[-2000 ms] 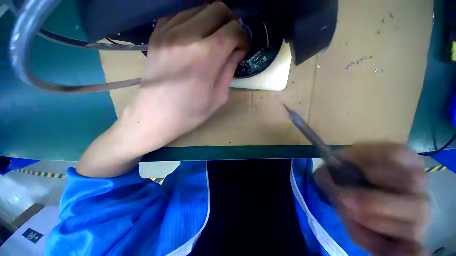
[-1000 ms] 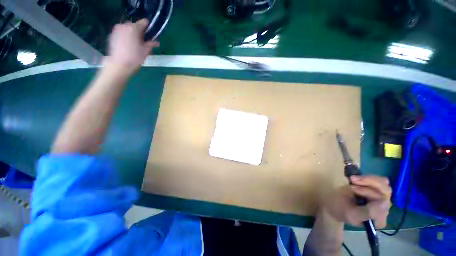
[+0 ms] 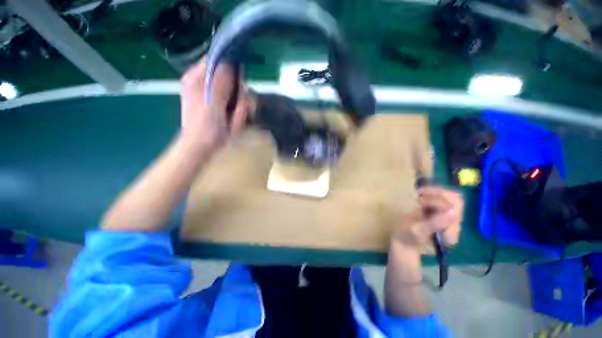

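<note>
My left hand (image 3: 214, 105) holds a headset (image 3: 280, 13) by one side, above the cardboard mat (image 3: 231, 214). The headband arches up and away, and the headset is blurred. One dark round ear cup (image 3: 319, 146) hangs over the back part of the white block (image 3: 300, 181); I cannot tell whether they touch. My right hand (image 3: 432, 214) holds the soldering iron (image 3: 441, 259) at the right edge of the mat. The iron's tip points away from me and is too blurred to make out.
A black stand with a yellow patch (image 3: 468, 176) is at the right. Beside it a blue bin (image 3: 492, 204) holds black equipment with a red light and a cable. Beyond the pale rail (image 3: 409, 96), more headsets (image 3: 185, 26) lie on the green conveyor. A grey post crosses the upper left.
One second ago my left hand was at a headset on the conveyor; now it holds a headset over the mat and block. My right hand still holds the iron at the right. The view has shifted.
</note>
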